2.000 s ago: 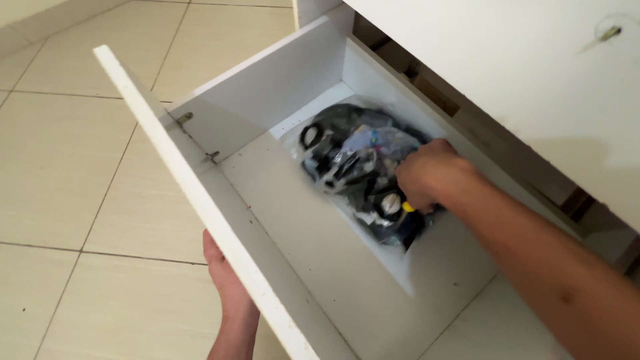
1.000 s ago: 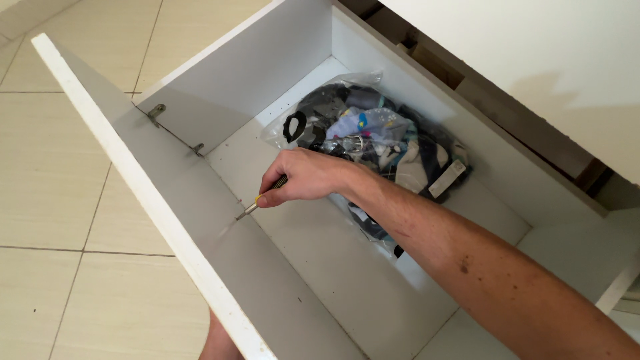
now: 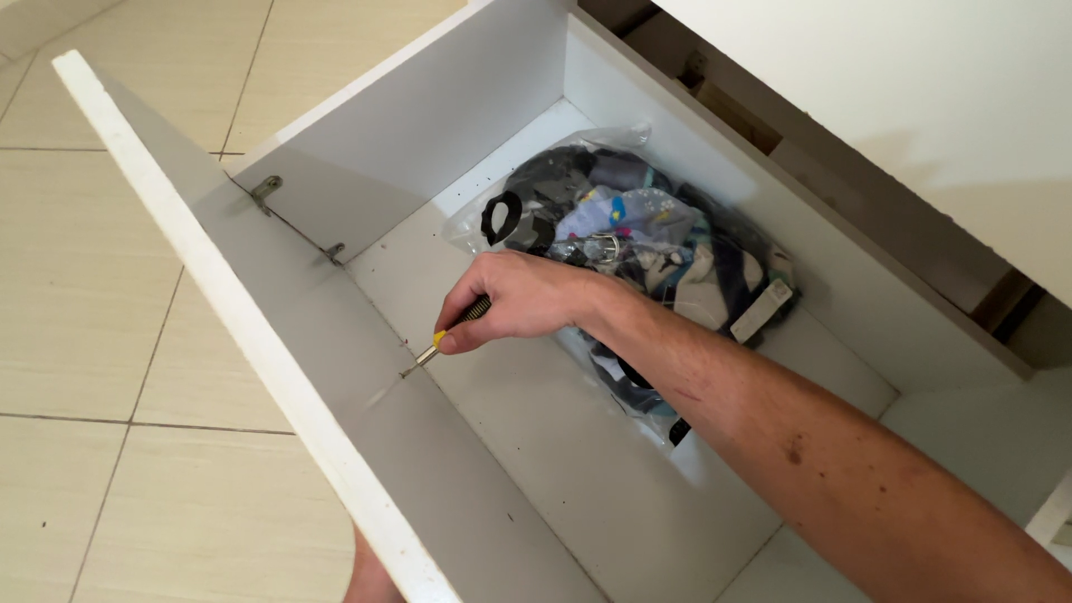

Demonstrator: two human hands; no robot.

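Observation:
My right hand [image 3: 511, 301] grips a screwdriver [image 3: 429, 350] with a black and yellow handle. Its metal tip points down and left, at the inner face of the drawer front [image 3: 276, 335] of an open white drawer. Of my left arm only a bit of skin [image 3: 373, 574] shows below the outer edge of the front; the hand itself is hidden behind the panel. Beyond my right hand, a clear plastic bag [image 3: 645, 226] of folded fabric items lies on the drawer bottom [image 3: 536, 469], partly covered by my forearm.
Two metal fittings [image 3: 266, 191] sit near the joint of the drawer front and the far side wall [image 3: 419, 109]. A white cabinet panel [image 3: 938, 109] overhangs at the upper right, with a dark gap below it. Beige floor tiles [image 3: 84, 293] lie at the left.
Two seconds ago my right hand was at the plastic bag; it is now at the drawer front with the screwdriver. My left hand, earlier seen at the outer side of the front, is now mostly hidden.

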